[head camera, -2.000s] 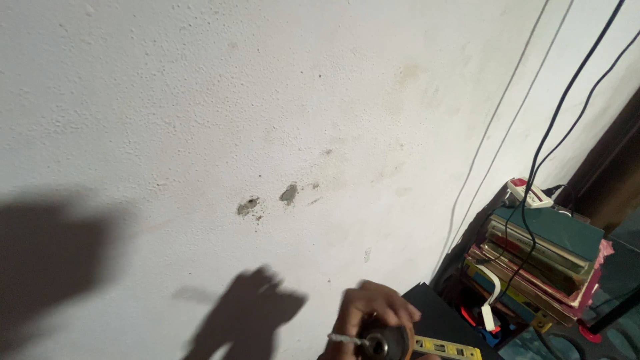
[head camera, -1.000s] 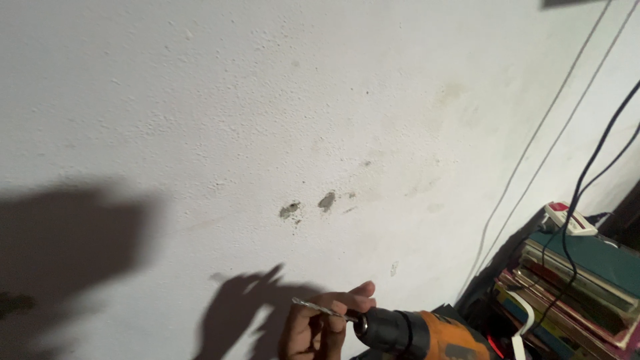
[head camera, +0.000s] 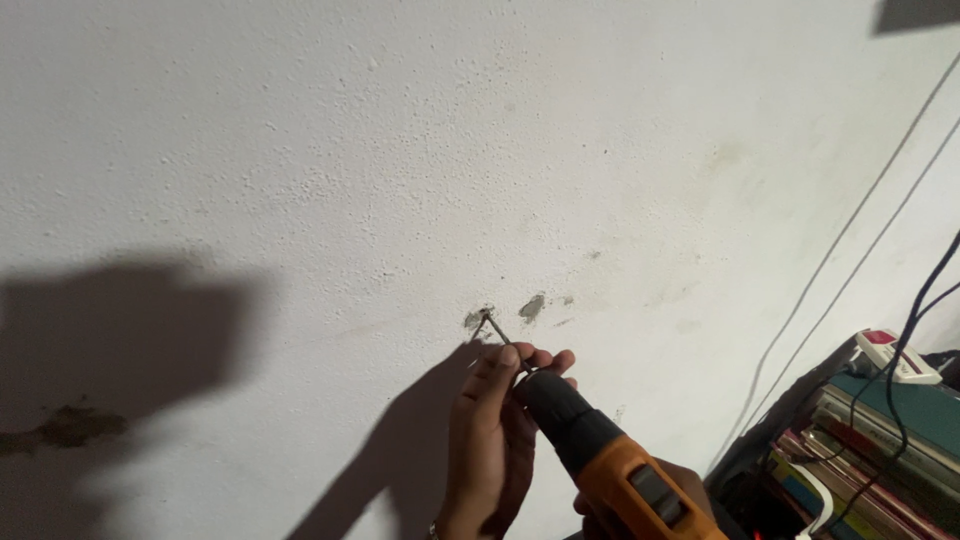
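Note:
An orange and black power drill (head camera: 637, 472) reaches up from the bottom edge, its drill bit (head camera: 498, 330) slanting to the white wall (head camera: 375, 187). The bit's tip meets a chipped spot (head camera: 475, 318) in the plaster. My left hand (head camera: 487, 442) has its thumb and fingers around the bit, just ahead of the black chuck (head camera: 559, 409). Behind the drill body, my right hand (head camera: 679, 480) is wrapped around it, mostly hidden. A second grey chip (head camera: 532, 307) lies just right of the tip.
At the lower right stands a stack of books and folders (head camera: 900, 427), with a white and red box-like device (head camera: 896, 356) on top. Dark cables (head camera: 892, 382) hang in front of it. A brown damaged patch (head camera: 82, 426) marks the wall at the lower left.
The drill and my hands have moved up to the chipped spot. One second ago the bit was below it, off the wall mark, with my left hand beside the bit.

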